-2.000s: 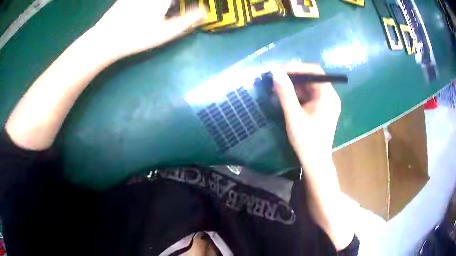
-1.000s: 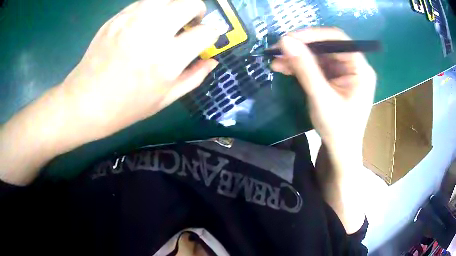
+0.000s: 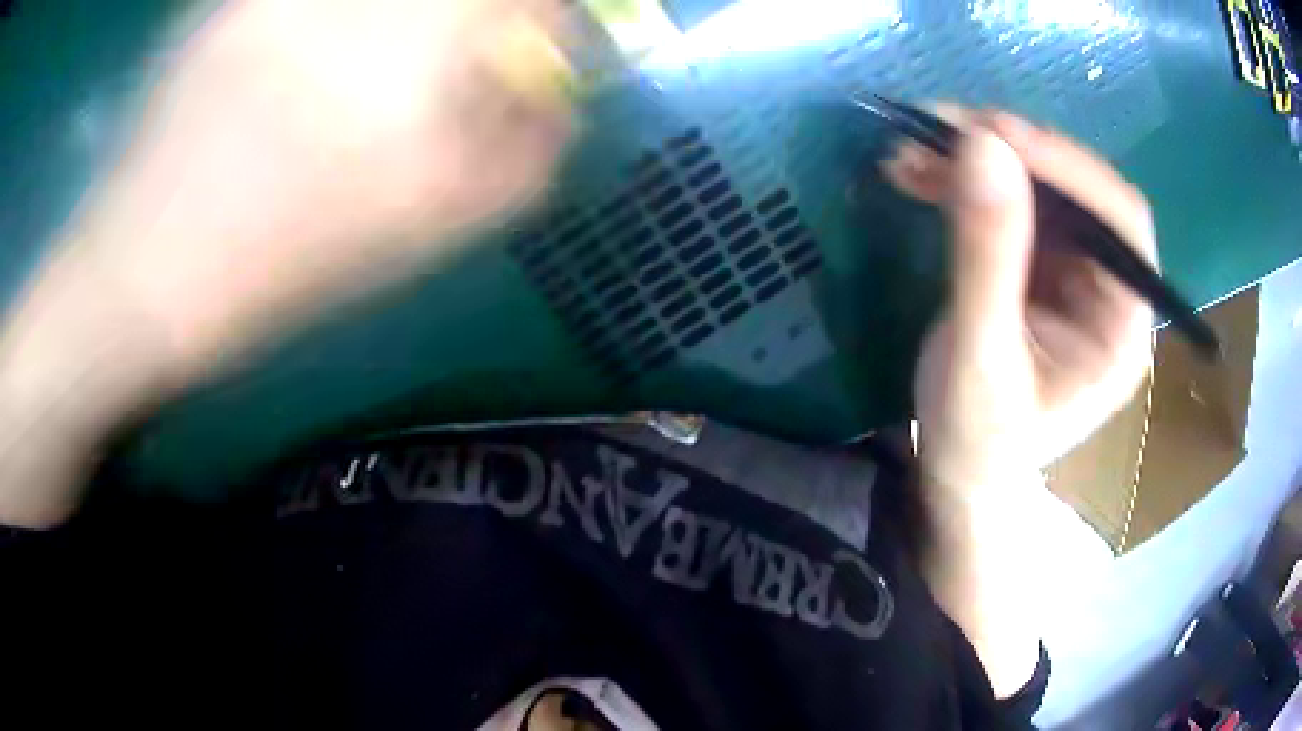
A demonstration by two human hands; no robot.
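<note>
My left hand [image 3: 357, 157] is blurred at the upper left, its fingers closed around a housing [image 3: 536, 64] of which only a blurred yellow part shows at the fingertips. My right hand [image 3: 1035, 271] holds black tweezers [image 3: 1114, 254], their fine tips pointing to the upper left above the sheet. I cannot tell if a piece is at the tips. The clear release sheet [image 3: 767, 333] lies on the bench between my hands. Rows of small black adhesive pads [image 3: 685, 250] sit at its near end, and pale outlines run towards its far end under glare.
The green bench [image 3: 414, 336] has its near edge against my dark shirt. Other yellow-and-black frames [image 3: 1259, 54] lie at the far right edge of the view. An open brown cardboard box [image 3: 1192, 429] stands below the bench edge at the right.
My left hand reached the stack, came back with a housing, and is now blurred further up and left. My right hand has moved right, off the pads, with the tweezers tilted more steeply.
</note>
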